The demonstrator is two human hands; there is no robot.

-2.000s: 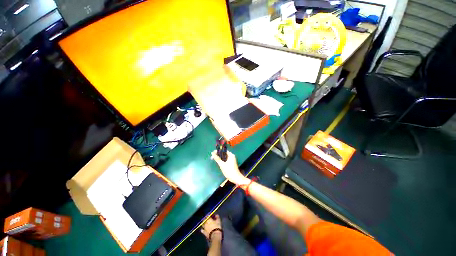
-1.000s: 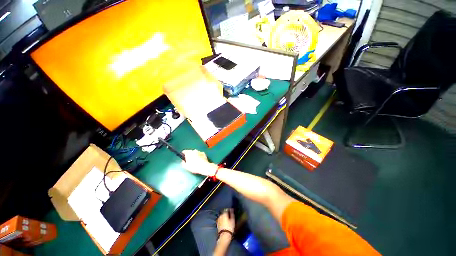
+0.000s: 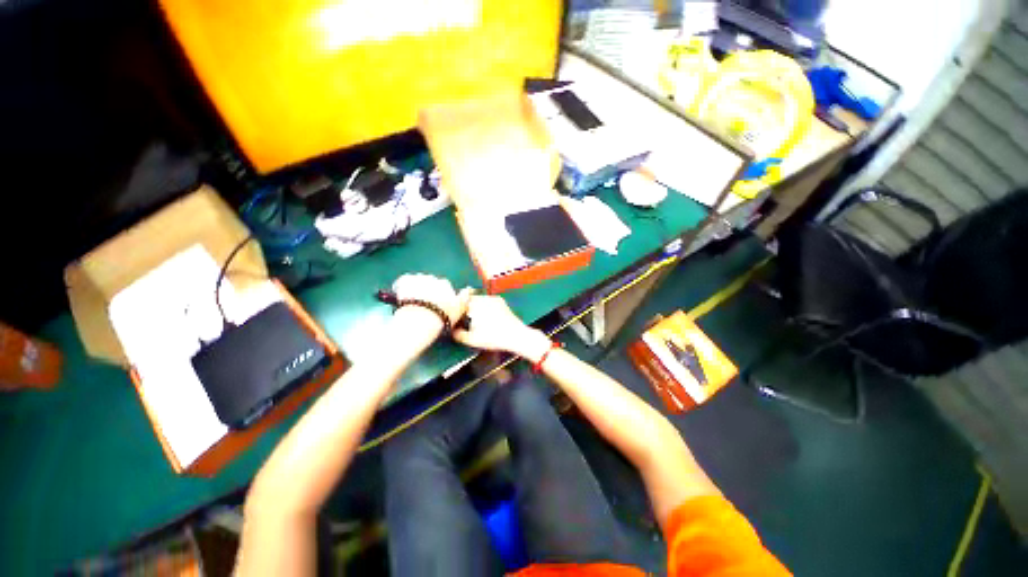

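A slim black remote control (image 3: pixel 387 298) is held over the bench's front edge, its tip showing beyond my left hand (image 3: pixel 428 293). My left hand, with a dark beaded bracelet, lies across the remote and hides most of it. My right hand (image 3: pixel 496 326), with a red wristband, touches my left hand and is closed around the remote's nearer end. The fingertips are blurred. A black set-top box (image 3: pixel 262 363) with a cable sits in the open box (image 3: pixel 169 417) at left. Another black box (image 3: pixel 546 232) sits in the open box (image 3: pixel 539 273) beyond my hands.
The monitor (image 3: pixel 372 68) shows an orange screen behind the bench. A white power strip (image 3: pixel 423 205) and cables lie between the open boxes. A phone (image 3: pixel 576 109) lies on a white box at back right. An orange closed box (image 3: pixel 683 361) and a black chair (image 3: pixel 902 282) stand at right.
My left hand has come up from my lap to the remote. My right hand has drawn the remote back towards the bench edge. The camera view has shifted.
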